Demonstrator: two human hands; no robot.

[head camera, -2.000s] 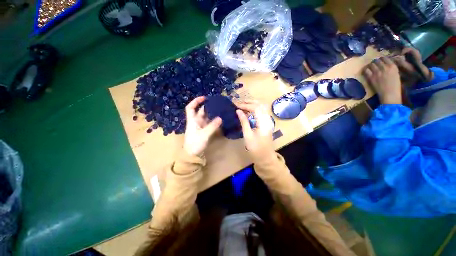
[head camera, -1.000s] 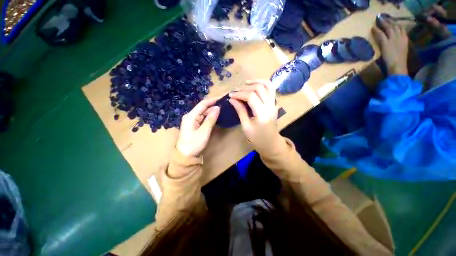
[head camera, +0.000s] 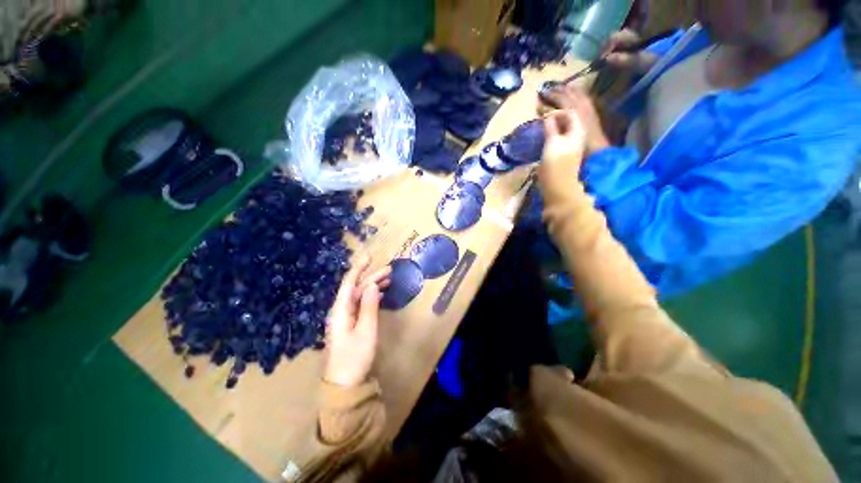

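My right hand (head camera: 564,141) is stretched to the far right and holds a dark oval plate (head camera: 524,141) at the far end of the row of worked plates (head camera: 460,206). My left hand (head camera: 354,316) is over the cardboard sheet (head camera: 283,415), its fingertips at the left edge of another dark oval plate (head camera: 404,283); whether it grips that plate is unclear. A further plate (head camera: 435,256) overlaps this one. The heap of small parts (head camera: 264,274) lies left of my left hand.
An open clear plastic bag (head camera: 349,123) with small dark parts stands behind the heap. Far plate stock (head camera: 439,108) lies beyond it. A neighbour in a blue smock (head camera: 736,160) holds a thin dark tool close to my right hand. Black rounded assemblies (head camera: 156,151) sit on the green surface.
My hands have parted; my right hand has moved far right to the row's end. My left hand remains near the heap. Two overlapping plates now show beside it. The view has turned right.
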